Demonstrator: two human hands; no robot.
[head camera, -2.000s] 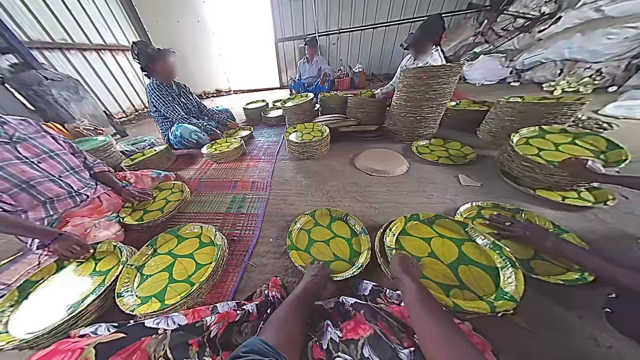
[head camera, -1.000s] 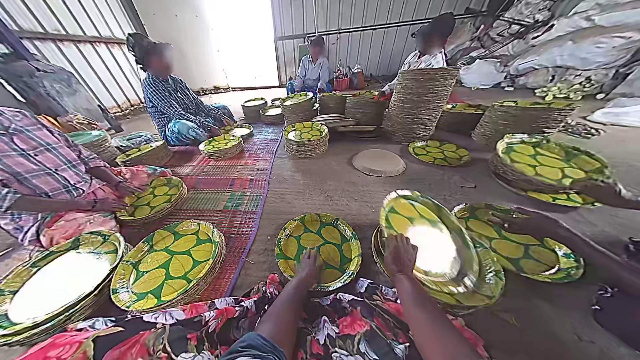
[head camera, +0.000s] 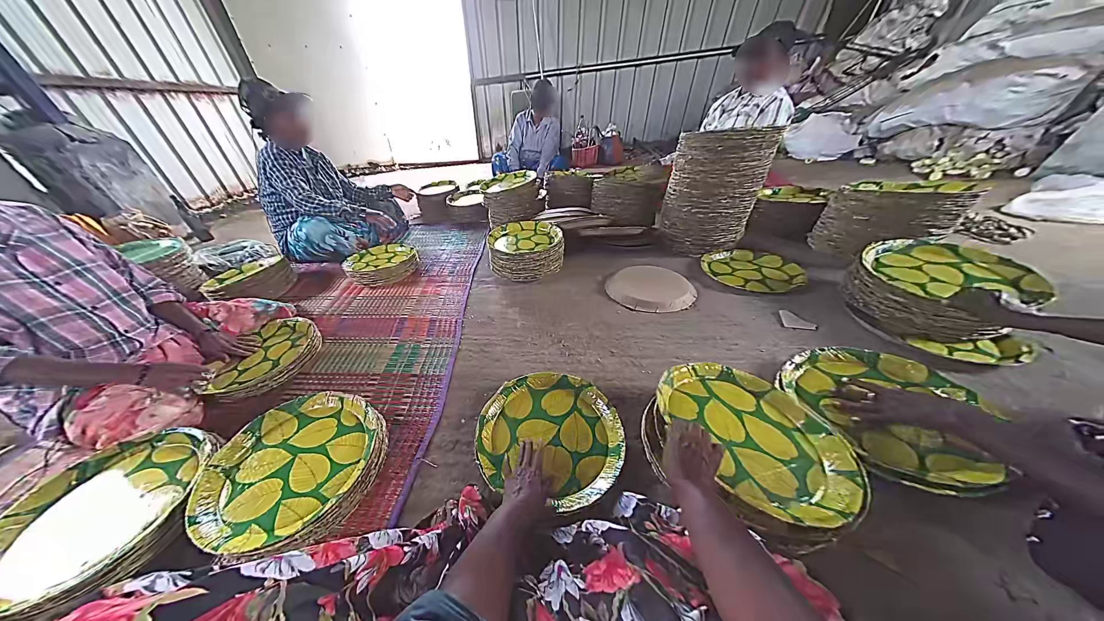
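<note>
My left hand (head camera: 528, 474) lies flat on the lower part of a round leaf-patterned plate (head camera: 561, 423) in green and yellow, on the floor in front of me. My right hand (head camera: 693, 453) is at the near left edge of a leaf-patterned plate (head camera: 746, 423) whose left side seems raised from the stack (head camera: 832, 509) under it; the thumb is hidden. Left of my lap stands another stack of such plates (head camera: 285, 466), with a shiny stack (head camera: 86, 509) beyond it at the far left. Floral cloth covers my lap.
A co-worker's hand (head camera: 880, 405) rests on plates (head camera: 906, 448) at the right; another co-worker (head camera: 95, 319) sits at the left. A striped mat (head camera: 379, 336) lies on the floor. Farther off are an upturned brown plate (head camera: 651, 288), a tall plate stack (head camera: 720, 190) and more seated people.
A second ago my right hand held a plate tilted up over the right stack; now the plate there is lower. My left hand remains on the middle plate.
</note>
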